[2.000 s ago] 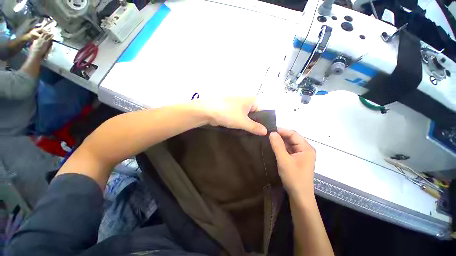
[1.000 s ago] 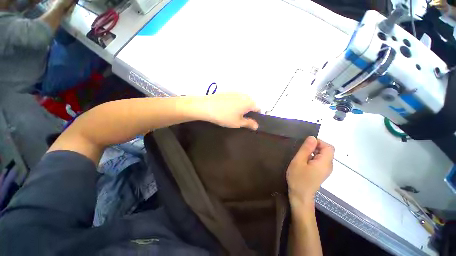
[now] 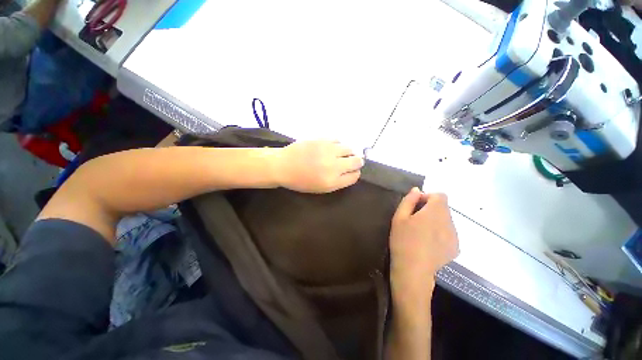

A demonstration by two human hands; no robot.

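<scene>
A dark garment panel (image 3: 317, 239), brown on the side facing up, hangs from the table's front edge over my lap. Its top edge forms a straight folded band (image 3: 391, 176) lying on the white table. My left hand (image 3: 324, 166) lies on the band with its fingertips at the fold. My right hand (image 3: 422, 228) pinches the garment near the band's right end, thumb and index finger together; its other fingers are curled. A dark loop (image 3: 260, 112) stands out above the garment's upper left edge.
The white sewing machine head (image 3: 542, 77) is at the upper right, its presser foot (image 3: 483, 143) beyond the band. Thin tools (image 3: 581, 285) lie at the table's right. Red scissors (image 3: 107, 13) are on the neighbouring table, near a person's sleeve (image 3: 17, 42). Light blue denim (image 3: 151, 264) is by my lap.
The short end held between both hands became a longer stretched band. More cloth now lies on the table at the left. The view has shifted, and the machine head appears farther right.
</scene>
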